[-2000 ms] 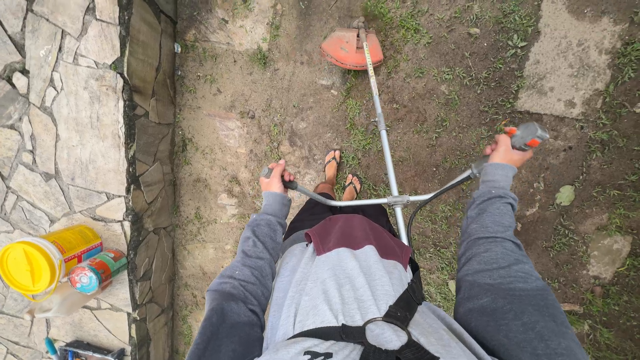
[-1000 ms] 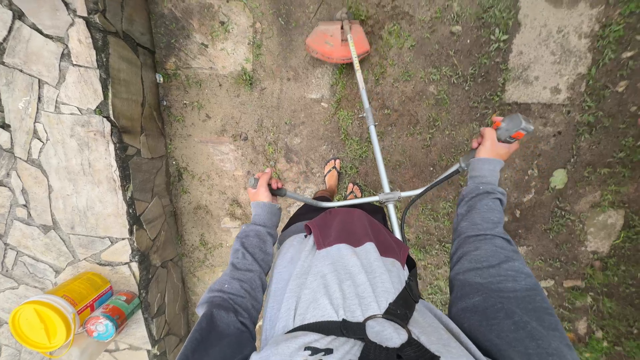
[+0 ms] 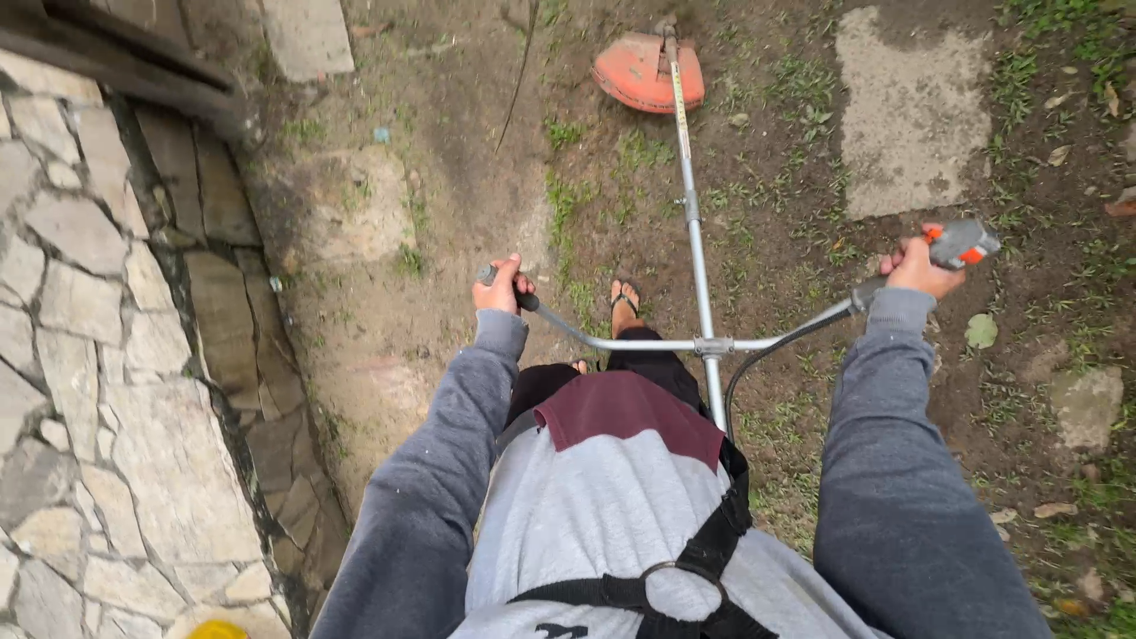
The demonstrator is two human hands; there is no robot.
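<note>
My left hand [image 3: 504, 286] is closed round the left grip of a brush cutter's handlebar [image 3: 621, 344]. The right grip, a grey and orange throttle handle [image 3: 963, 243], is in my right hand [image 3: 923, 266]. From the handlebar clamp the metal shaft [image 3: 695, 231] runs forward to an orange guard [image 3: 641, 75] over the ground. The cutting part under the guard is hidden. A black cable [image 3: 754, 359] curves from the right side down beside the shaft. A black harness with a metal ring [image 3: 683, 590] crosses my torso.
A low stone wall [image 3: 133, 453] with a paved top runs along the left, with a dark beam [image 3: 115, 62] at upper left. Patchy grass and soil surround a concrete slab [image 3: 914, 115] and a smaller stone [image 3: 1087, 406] at right. A yellow lid [image 3: 217, 630] shows at the bottom left.
My feet have moved apart, one now ahead of the other. The view has shifted forward along the wall, so the yellow bucket is mostly out of frame. Both hands have kept their grips.
</note>
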